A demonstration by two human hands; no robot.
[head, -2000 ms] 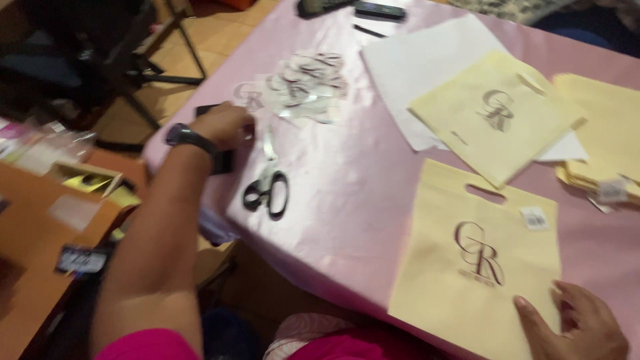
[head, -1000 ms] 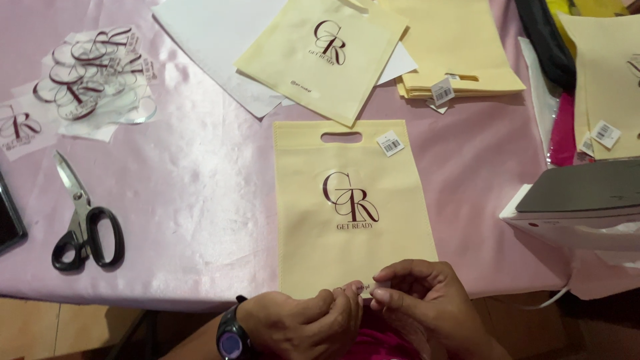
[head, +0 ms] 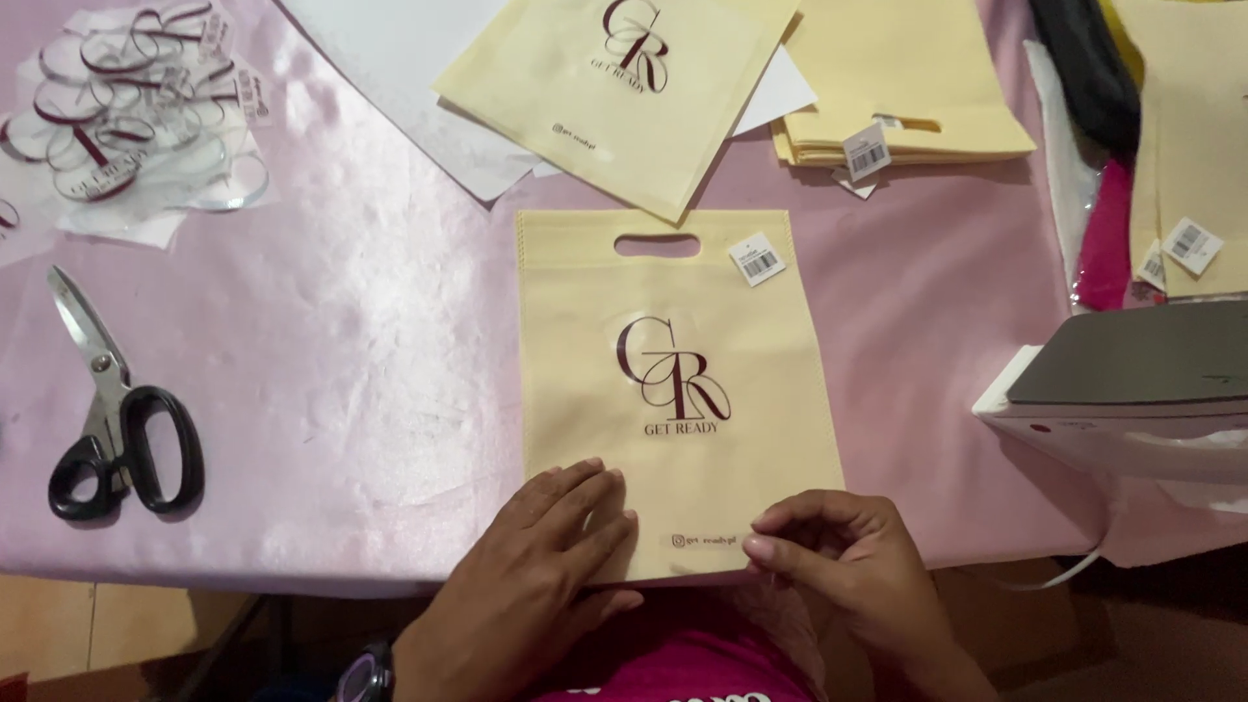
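A cream fabric bag [head: 585, 370] with a die-cut handle, a dark monogram and a barcode tag lies flat at the table's front edge. My left hand [head: 556, 546] rests on its lower left corner, fingers spread. Near the bag's lower right, my right hand [head: 848, 556] pinches, with thumb and forefinger, the end of a small clear transfer strip [head: 704, 540] with fine dark lettering, which lies on the bag's bottom. Black-handled scissors [head: 122, 419] lie at the left, blades partly apart. A pile of clear printed transfers [head: 146, 117] is behind them.
Another printed cream bag [head: 546, 68] lies on white paper [head: 390, 78] behind. A stack of cream bags [head: 907, 58] stands back right, with more bags [head: 1194, 127] at the far right. A clothes iron [head: 1141, 370] with a grey soleplate rests at the right on the pink tablecloth [head: 341, 390].
A second ago both hands were together at the bag's bottom edge, holding a small piece. The left hand now lies on the bag, and the strip is on the bag's lower part.
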